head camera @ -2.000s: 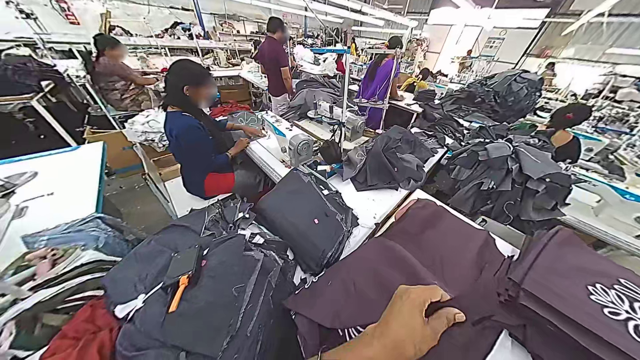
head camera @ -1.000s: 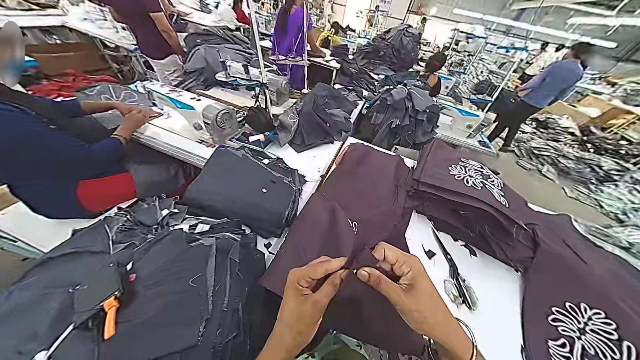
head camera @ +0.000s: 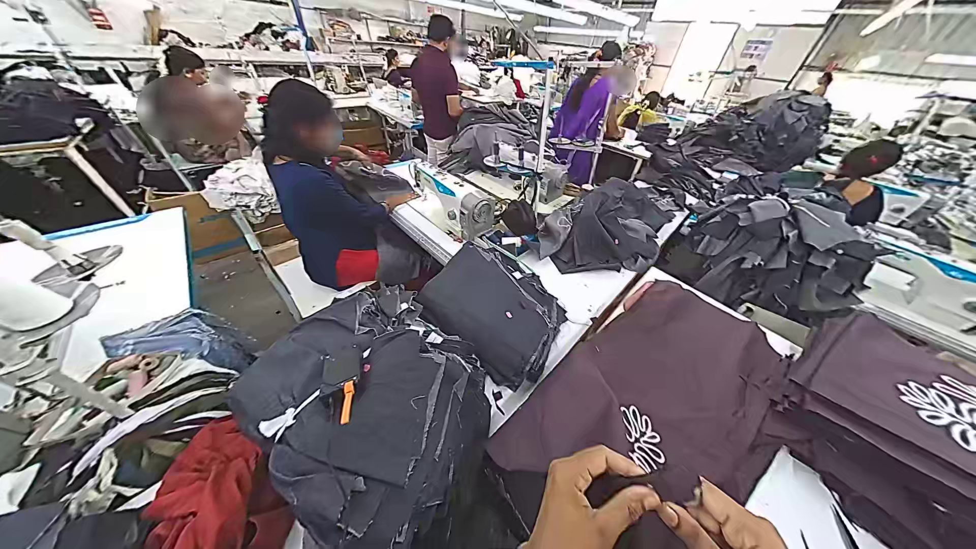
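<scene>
My left hand pinches the near edge of a dark maroon fabric piece between thumb and fingers. Close against it at the bottom of the view, my right hand grips the same edge; its lower part is cut off by the frame. A white embroidered motif shows on the cloth just above my fingers. To the right lies a stack of maroon pieces with a similar white motif. Left of my hands are a pile of dark grey fabric pieces with an orange-handled tool on it, and a folded dark stack.
A person in a blue top sits at a sewing machine beyond the piles. Red cloth and mixed fabric lie at the lower left. Crumpled grey cloth is on the table ahead, with larger heaps at the right. Other people are farther back.
Two seconds ago one hand rested on the maroon cloth; now both hands hold its edge. The view swung right, then back left; the scissors seen a second ago are out of sight.
</scene>
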